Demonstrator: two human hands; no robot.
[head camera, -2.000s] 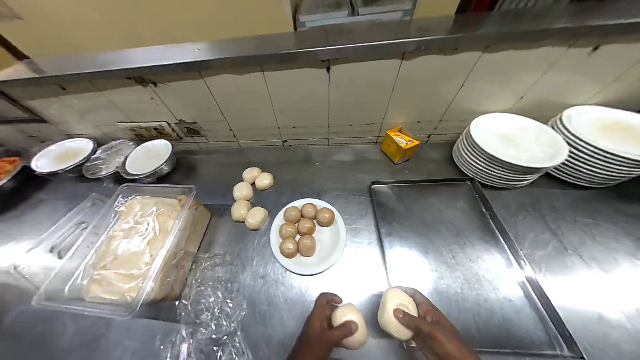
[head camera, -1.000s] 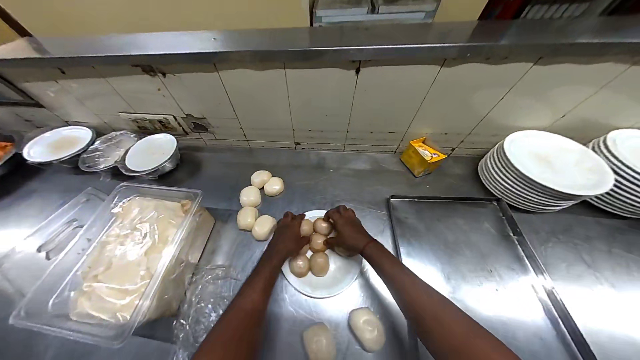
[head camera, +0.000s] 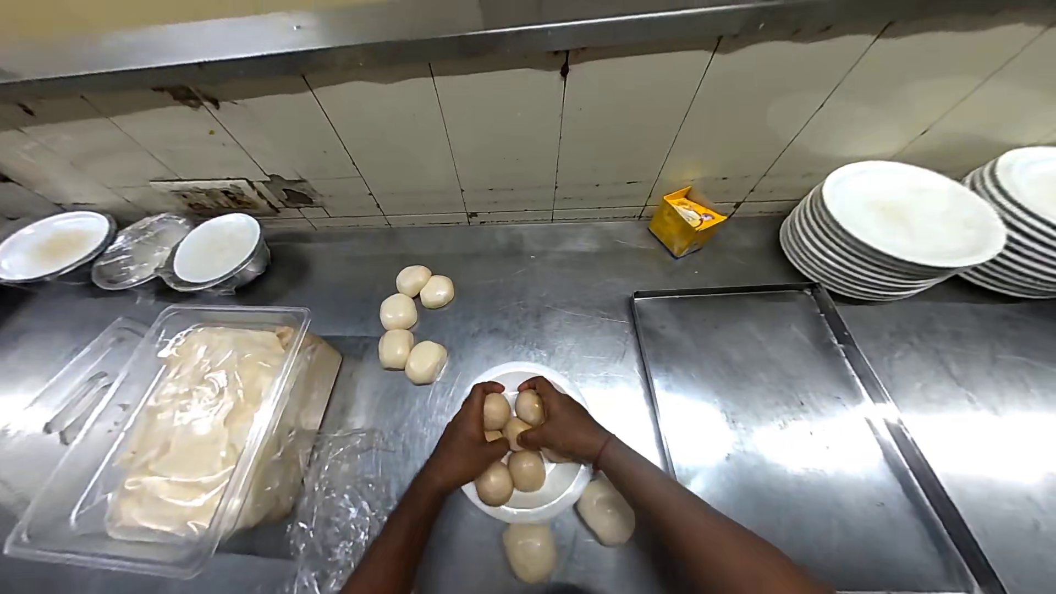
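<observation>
Several small tan dough balls (head camera: 526, 470) are clustered on a white plate (head camera: 540, 507). My left hand (head camera: 469, 441) curls around the left side of the cluster, with its fingers and thumb against the balls. From the right, my right hand (head camera: 568, 422) cups the other side, fingertips on the upper right ball. Parts of some balls are hidden under the hands. Two larger pale dough pieces lie on the steel counter, one below the plate (head camera: 530, 551) and one at its lower right (head camera: 606, 511). Several paler dough balls (head camera: 398, 312) rest at the plate's upper left.
A clear plastic tub of dough (head camera: 198, 437) stands left, with crumpled plastic wrap (head camera: 338, 503) beside it. An empty metal tray (head camera: 767, 412) lies right. Stacked white plates (head camera: 907, 214), a yellow box (head camera: 686, 223) and covered bowls (head camera: 219, 252) line the tiled wall.
Two seconds ago each hand held a larger pale dough piece near the counter's front; these now lie on the counter. Both hands have moved onto the tan balls on the plate.
</observation>
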